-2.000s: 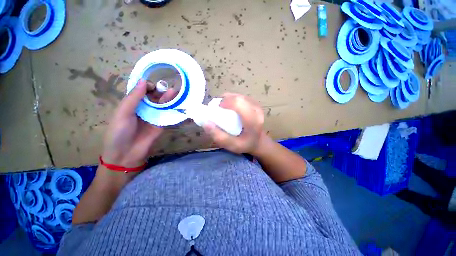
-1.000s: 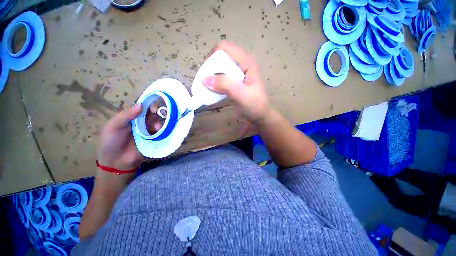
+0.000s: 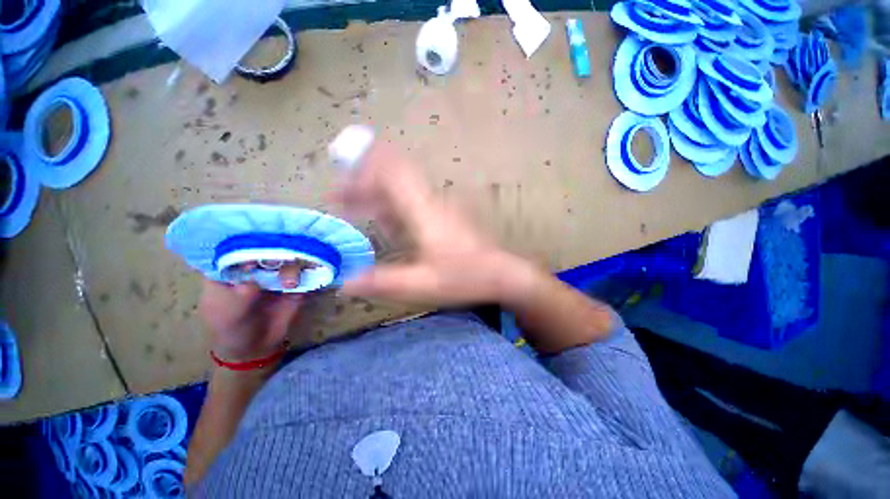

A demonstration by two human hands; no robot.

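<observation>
A pale blue flanged ring point(image 3: 200, 234) with a darker blue inner band is tilted above the board at centre left. My left hand point(image 3: 249, 317) holds it from below, with fingers showing through its opening. My right hand point(image 3: 429, 234) is blurred, fingers spread, just right of the ring, and holds nothing. Its thumb is near or at the ring's right edge; contact is unclear. A white cap point(image 3: 351, 144) shows on a blurred fingertip of it. The white glue bottle point(image 3: 437, 47) lies at the back of the board.
Ring stacks point(image 3: 717, 107) lie at the right, more rings point(image 3: 68, 134) at the left. A tape roll point(image 3: 281, 68), white film point(image 3: 210, 29), white scraps point(image 3: 528, 27) and a teal tube point(image 3: 579, 49) are at the back. Blue crates point(image 3: 781, 283) stand below the bench.
The white bottle has left my right hand and lies at the back. My right hand is now open beside the ring. The ring has been tilted so its opening faces me. The view has shifted.
</observation>
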